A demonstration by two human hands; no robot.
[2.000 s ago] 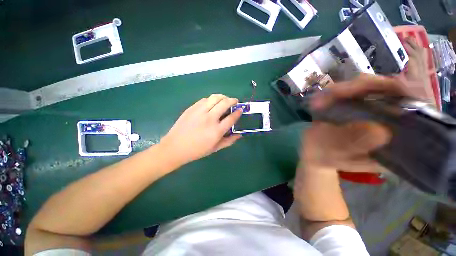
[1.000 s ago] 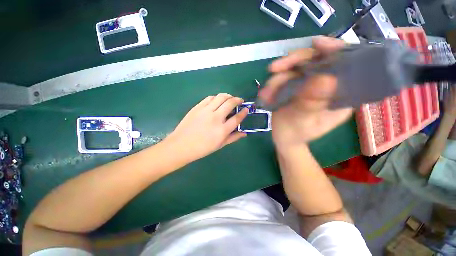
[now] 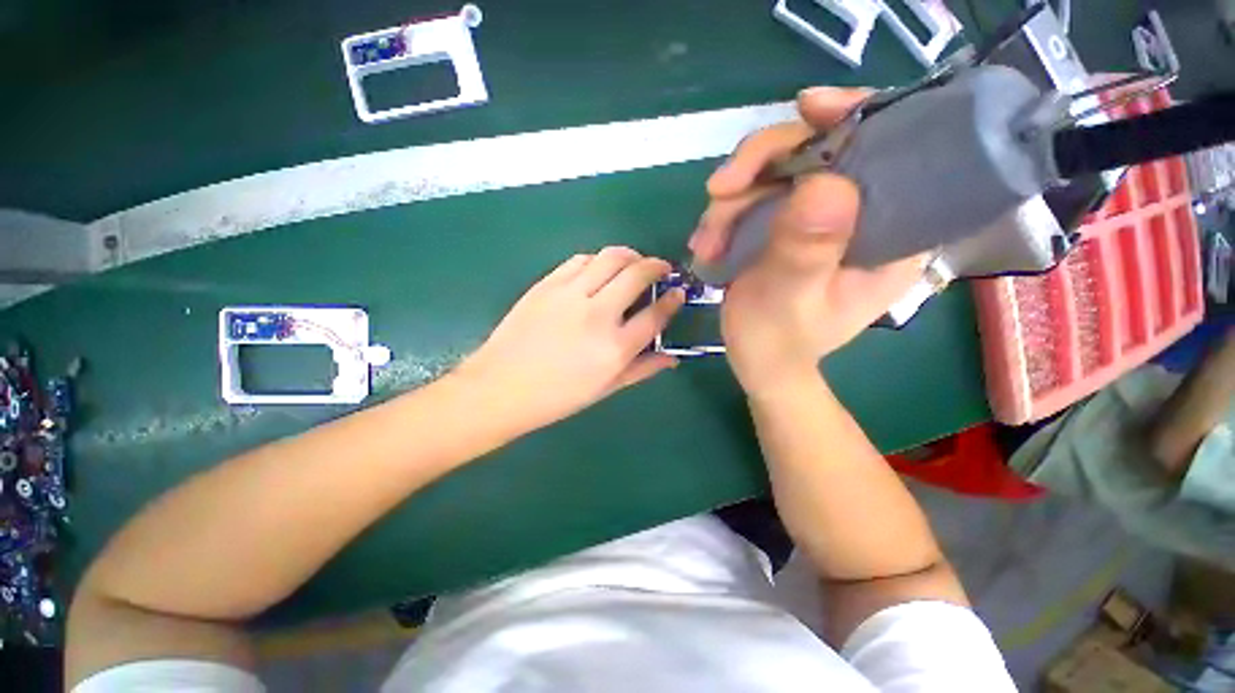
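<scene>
My right hand [image 3: 809, 257] is shut on the thick grey electric screwdriver [image 3: 935, 169], its front end over the circuit board. My left hand [image 3: 582, 325] holds a white plastic housing [image 3: 694, 351] flat on the green bench by its left side. The blue circuit board [image 3: 691, 287] lies along the housing's far edge. The driver's tip and the housing's right part are hidden by my right hand. Another housing [image 3: 295, 399], with a blue board, red wires and a white round part, lies at the left.
A pale metal rail [image 3: 447, 169] crosses the bench. Beyond it lie more housings [image 3: 484, 84]. A heap of small components [image 3: 27, 501] is at the left edge. The screw feeder [image 3: 1009, 241] and pink-red tray [image 3: 1009, 355] are at right, beside another person's arm [image 3: 1192, 406].
My right hand has brought the screwdriver from the right, by the feeder, to the circuit board. My left hand stays on the housing. Housings beyond the rail have shifted right in the view.
</scene>
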